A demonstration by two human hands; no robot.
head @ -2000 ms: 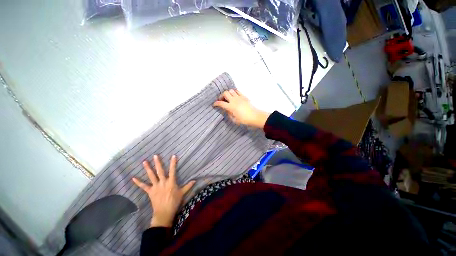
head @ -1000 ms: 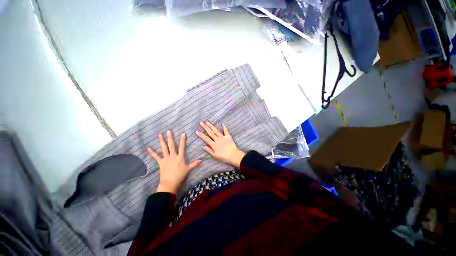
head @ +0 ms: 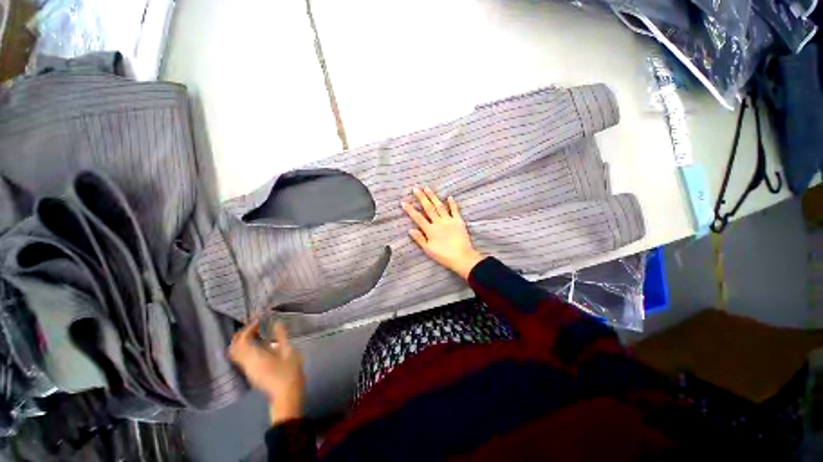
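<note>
A grey striped knit top (head: 505, 171) lies on the table, its sleeves folded lengthwise over the body and both cuffs at the right. Its collar end is at the left, with two dark pointed flaps lying open. My right hand (head: 441, 233) rests flat on the middle of the top, fingers spread, holding nothing. My left hand (head: 269, 359) is at the front edge below the collar end, slightly blurred, fingertips by the fabric; whether it pinches it is unclear.
A draped pile of grey striped garments (head: 99, 117) is at the left, against the top. Shiny bagged garments (head: 704, 36) and a black hanger (head: 747, 167) are at the right. A blue bin (head: 656, 280) and a brown carton (head: 735, 352) are below the table.
The view has swung left, showing the garment pile. My left hand has left the top's surface for the collar end's front edge. My right hand has come back from the cuff to the middle.
</note>
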